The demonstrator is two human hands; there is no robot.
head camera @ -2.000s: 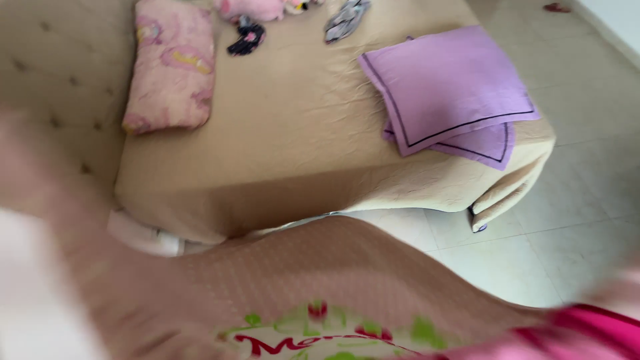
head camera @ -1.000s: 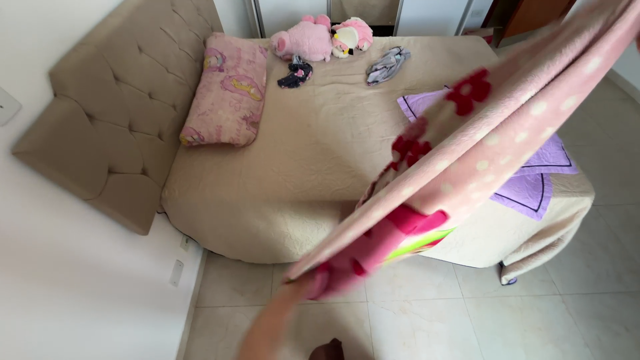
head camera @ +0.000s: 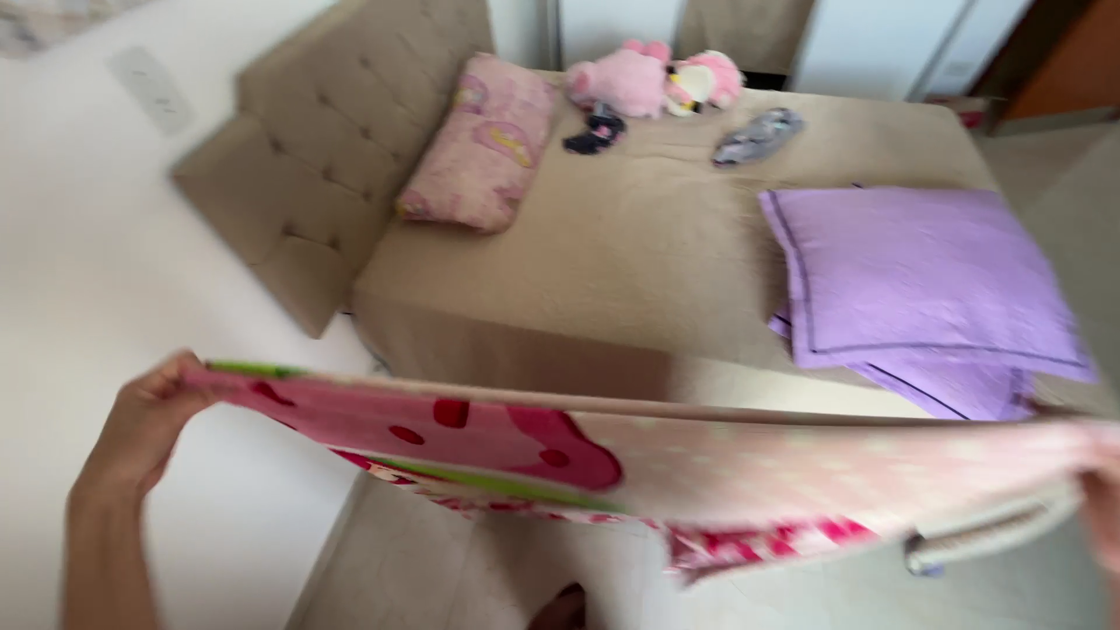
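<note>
A pink patterned blanket point(head camera: 700, 455) is stretched across the view between my hands, in front of the bed's near side. My left hand point(head camera: 162, 402) grips its left corner, close to the white wall. At the right edge my right hand point(head camera: 1098, 472), blurred and partly out of view, holds the other end. The blanket's upper edge is nearly straight, and its lower part hangs in folds over the floor. Beyond it lies the bed with a beige cover point(head camera: 647, 262). Two purple cushions point(head camera: 919, 271) rest one over the other on the bed's near right part.
A pink printed pillow point(head camera: 481, 144) lies by the tufted headboard point(head camera: 341, 131). Pink plush toys point(head camera: 621, 79), a dark cloth item point(head camera: 595, 131) and a grey cloth item point(head camera: 759, 137) are along the bed's far side. A wall point(head camera: 87, 262) stands at the left; tiled floor point(head camera: 437, 569) shows below.
The blanket hung diagonally across the right a second ago; now it spans sideways between both hands. My left hand has moved left and up, towards the wall. More of the purple cushions shows.
</note>
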